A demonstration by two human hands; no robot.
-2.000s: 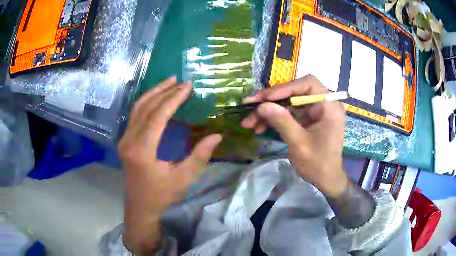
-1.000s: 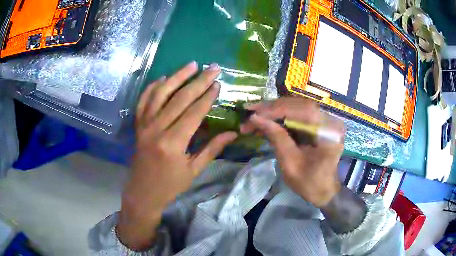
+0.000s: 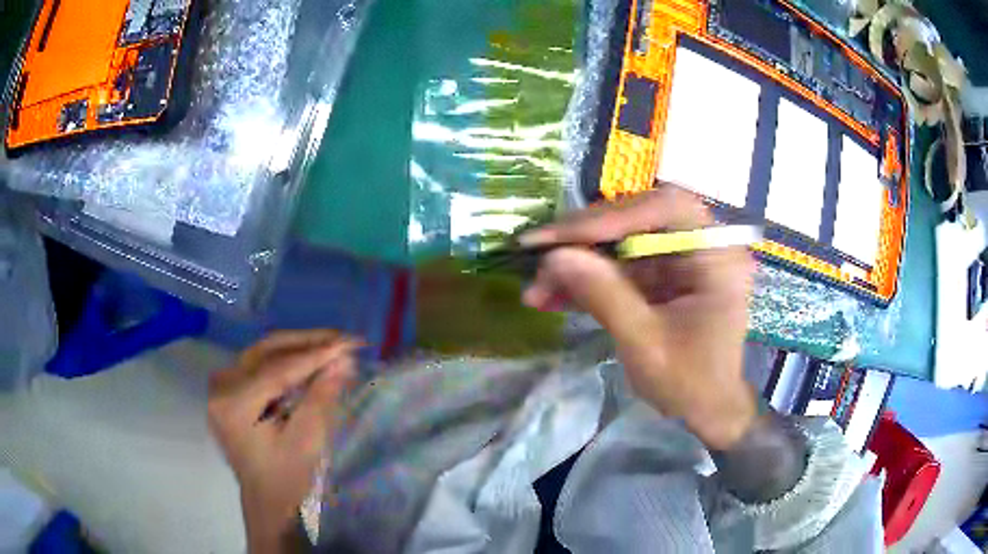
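My right hand [image 3: 661, 303] holds a slim dark tool [image 3: 693, 240] with a yellow band and pale end like a pen. Its dark tip is over the lower part of the shiny film with yellow-green strips [image 3: 520, 119]; contact cannot be told. My left hand [image 3: 276, 406] is blurred at the lower left, away from the film, with fingers drawn together. A small dark patch shows among its fingers; I cannot tell if it is an object. The orange tablet housing [image 3: 631, 157] with the white-panelled battery pack [image 3: 764, 152] lies right of the film, partly behind my right hand.
Bubble wrap [image 3: 807, 303] lies under the tablet. A second orange housing [image 3: 70, 81] and a clear plastic tray [image 3: 179, 260] are at the left. Curled tan strips [image 3: 921, 65] lie at the upper right. A red container [image 3: 905, 476] is at the lower right, below the green mat [image 3: 368, 141].
My left hand has moved down and left, off the film, and its spread fingers have drawn together. My right hand still holds the tool near the film's lower part.
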